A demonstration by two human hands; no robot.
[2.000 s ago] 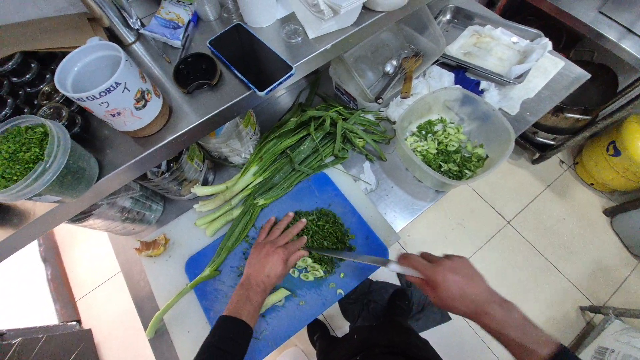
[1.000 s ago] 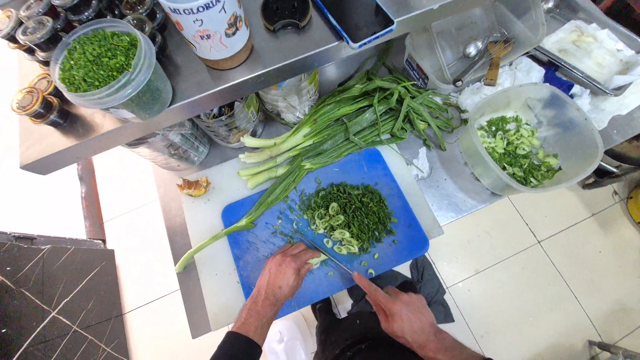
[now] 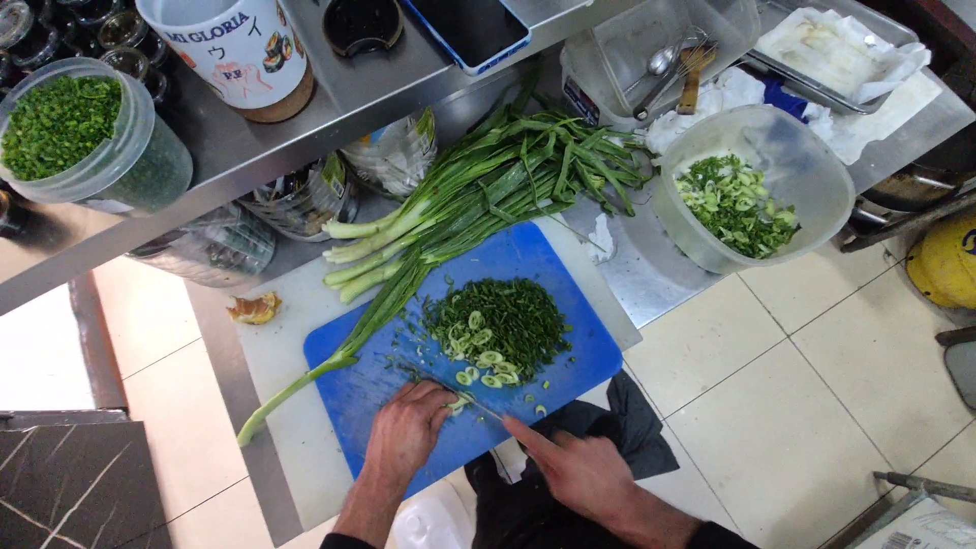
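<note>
On the blue cutting board point(image 3: 595, 347), my left hand point(image 3: 408, 431) holds a short piece of scallion stalk point(image 3: 460, 402) under curled fingertips. My right hand point(image 3: 576, 465) grips a kitchen knife point(image 3: 482, 407), its index finger along the blade's spine and the handle hidden in the palm. The blade lies beside the left fingertips. Just beyond it is a pile of finely cut green scallion point(image 3: 518, 316) with pale sliced rings point(image 3: 488, 358) on its near side. A bunch of whole scallions point(image 3: 488, 183) lies across the board's far edge, one stalk reaching down over the left side.
A white board point(image 3: 286, 381) lies under the blue one. At right stands a plastic tub of cut scallion point(image 3: 812, 202), near a container with utensils point(image 3: 610, 69). A steel shelf point(image 3: 366, 99) overhangs at upper left, bearing a tub of chopped greens point(image 3: 149, 164), a white container point(image 3: 259, 69) and a phone point(image 3: 476, 30).
Two seconds ago my left hand lay over the cut pile and the blade reached across it; both hands are now at the board's near side, and more pale rings show on the pile.
</note>
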